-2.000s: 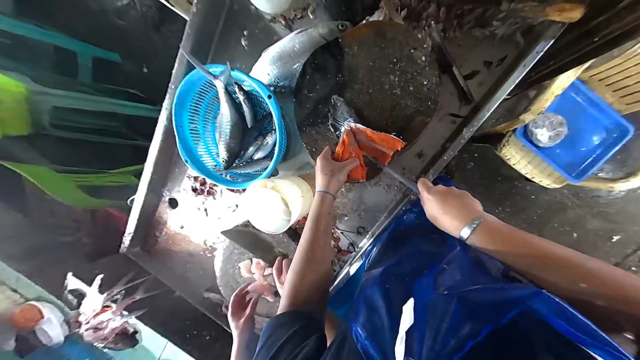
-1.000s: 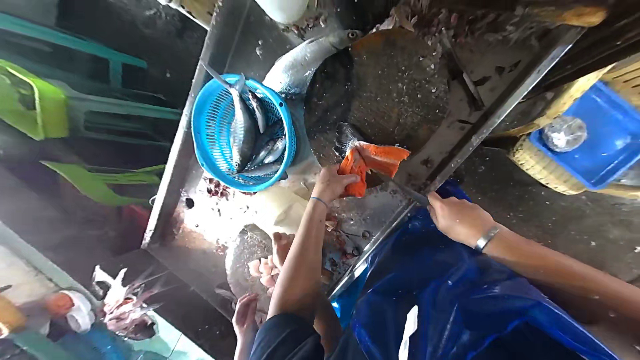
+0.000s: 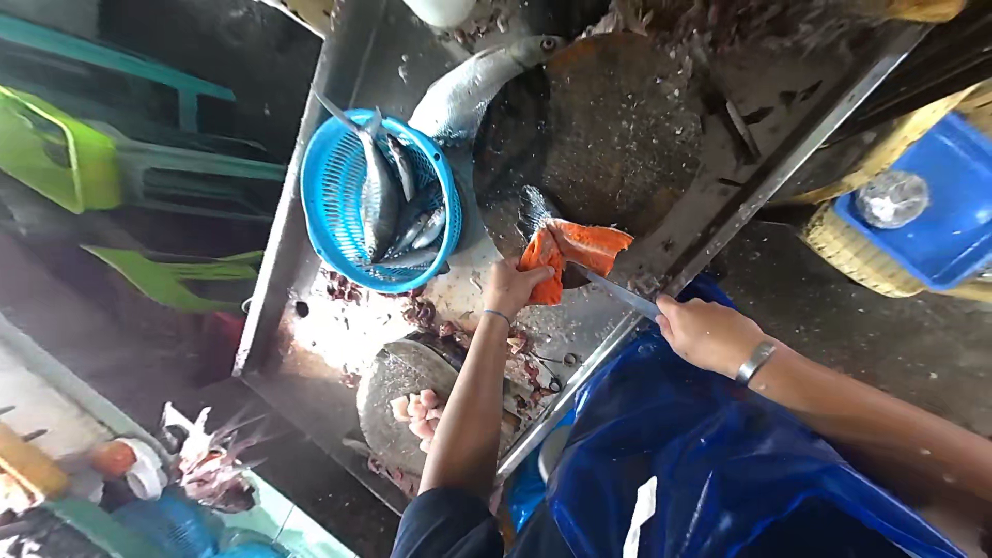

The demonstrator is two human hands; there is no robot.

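An orange-fleshed fish tail piece (image 3: 593,244), split open with its tail fin attached, lies at the lower edge of a large round chopping block (image 3: 612,132). My left hand (image 3: 515,285) grips its left flap, thumb on the flesh. The handle of a knife (image 3: 620,294) is in my right hand (image 3: 709,332); its blade points at the fish, and its tip is hidden beside the flesh. Beyond the block's left side lies a whole silvery fish (image 3: 469,89). A blue plastic basket (image 3: 314,225) of small silver fish stands to the left.
A smaller round chopping block (image 3: 380,391) with pale meat chunks (image 3: 418,411) is beside my left forearm. Scissors (image 3: 554,372) and scraps lie on the metal tray (image 3: 573,341). A raised metal rim (image 3: 806,151) borders it. At right stands a blue plastic tub (image 3: 953,186) in a yellow basket.
The white container beside the basket is gone from its place, and another person's hands have left the small block. My hands remain at the orange fish with the knife.
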